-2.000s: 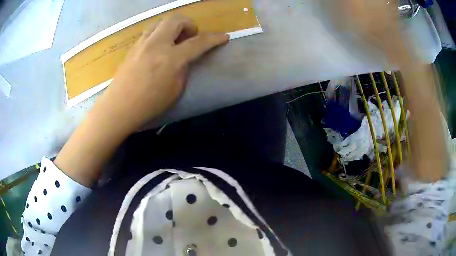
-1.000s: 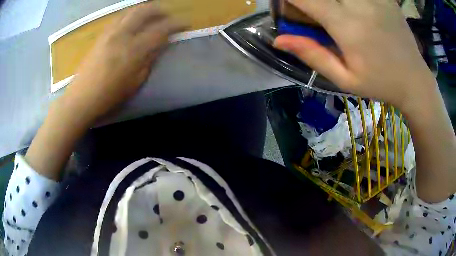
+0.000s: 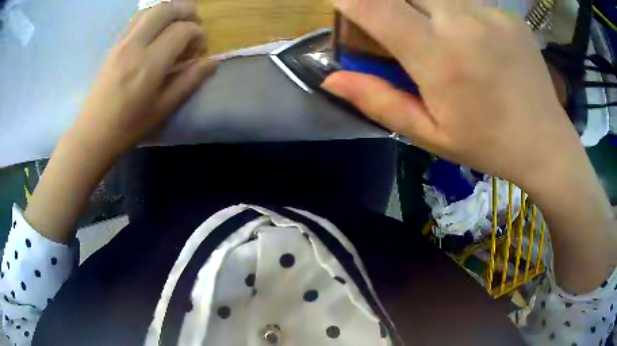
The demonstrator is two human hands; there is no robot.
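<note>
The mustard-brown card template (image 3: 260,23) lies on the table at the top centre, cut off by the picture's top edge. A thin white fabric edge (image 3: 247,51) shows along its near side. My left hand (image 3: 152,67) is at the template's left end, fingers bent and fingertips together at the near edge, gripping the white fabric there. My right hand (image 3: 446,81) holds the steam iron (image 3: 314,57) by its grip, with the blue part under my fingers. The iron's tip points left and touches the near edge of the template. My right hand hides much of the iron.
The pale grey table (image 3: 237,101) has its near edge just in front of my lap. A yellow wire basket (image 3: 511,236) with white and blue scraps (image 3: 467,209) is below at right. A metal spring (image 3: 540,13) and dark cords (image 3: 595,84) are at the upper right.
My right hand has come from the upper right, taken hold of the iron and moved it left along the near edge. My left hand has gone from lying over the template to its left end.
</note>
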